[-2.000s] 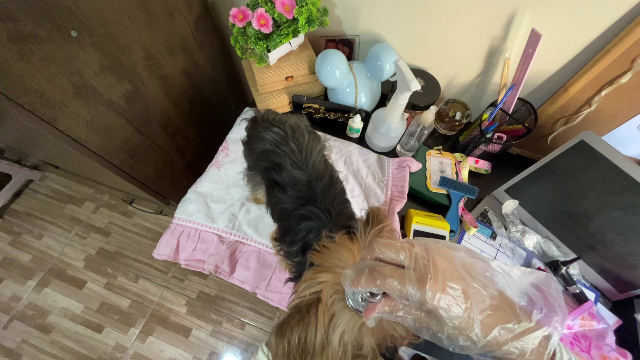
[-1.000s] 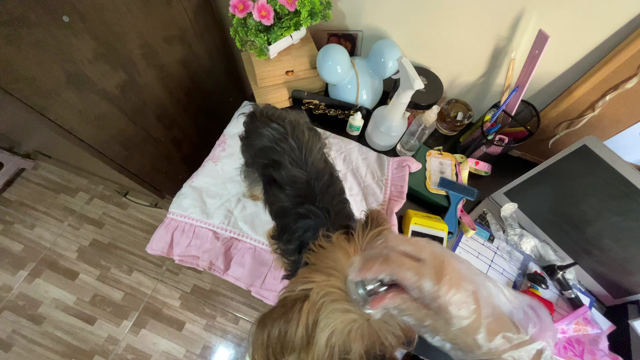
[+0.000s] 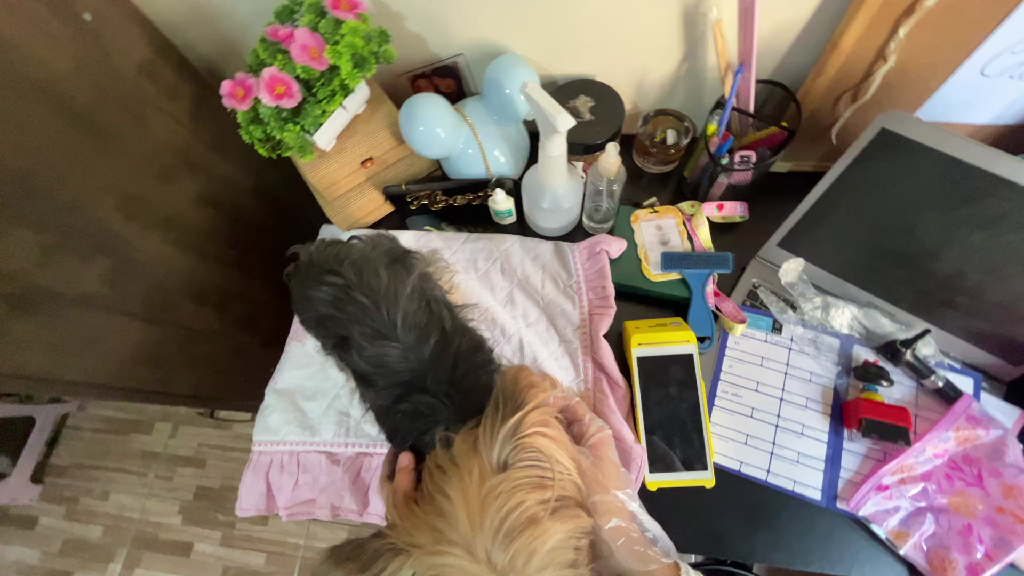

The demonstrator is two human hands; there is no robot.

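Observation:
A small long-haired dog with a dark back [image 3: 400, 344] and golden-tan fur on its head [image 3: 496, 488] stands on a quilted white cloth with pink ruffles [image 3: 528, 296]. Its head is toward me at the bottom of the view, and its face is hidden. My right hand [image 3: 596, 456], in a clear plastic glove, holds the right side of the head, its fingers partly under the fur. At the left side of the head, a fingertip of my left hand [image 3: 405, 474] shows against the fur; the rest of that hand is hidden.
Right of the cloth lie a yellow card terminal [image 3: 670, 408], a blue grooming brush [image 3: 698, 296], a printed booklet [image 3: 772, 400] and an open laptop [image 3: 904, 232]. Behind stand a spray bottle [image 3: 552, 176], a blue balloon-dog figure [image 3: 488, 128] and a flower pot [image 3: 340, 120]. Tiled floor [image 3: 192, 488] shows lower left.
My right hand has moved to the side of the dog's head; the round metal piece seen in it earlier is out of sight. A left fingertip now shows. The view has come closer.

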